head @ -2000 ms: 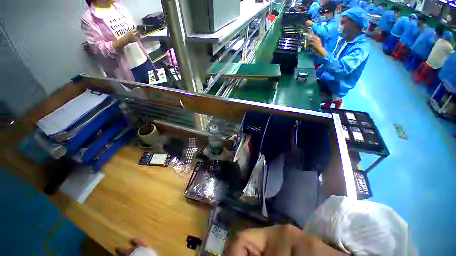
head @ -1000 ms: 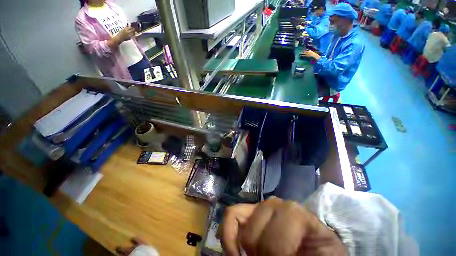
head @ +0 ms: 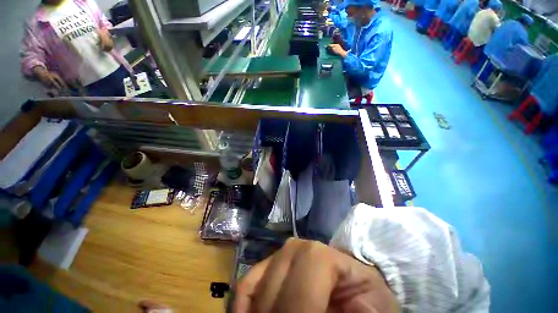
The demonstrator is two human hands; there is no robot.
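My right hand (head: 312, 278) is large at the bottom centre, in a white sleeve, with its fingers curled down over the desk's right part. Whether it holds anything is hidden behind its back. A dark flat item (head: 249, 249) shows partly beside and behind it. My left hand (head: 153, 307) shows only as fingertips at the bottom edge, cut off. A small black part (head: 218, 289) lies on the wooden desk between the hands. A shiny clear bag (head: 225, 221) lies in a dark shallow tray beyond the right hand. A phone unit (head: 152, 198) lies flat further left.
Dark blue file holders (head: 304, 143) with papers stand at the desk's right. Stacked blue document trays (head: 46, 165) stand at left. A pale roll (head: 136, 166) and clear bottle (head: 229, 162) are at the back. A low partition (head: 202, 111) borders the desk. A black component tray (head: 391, 125) stands beyond. Workers sit along green benches.
The view has turned right, so the desk and its things sit further left. My left hand shows less at the bottom edge. The person in pink has lowered a hand.
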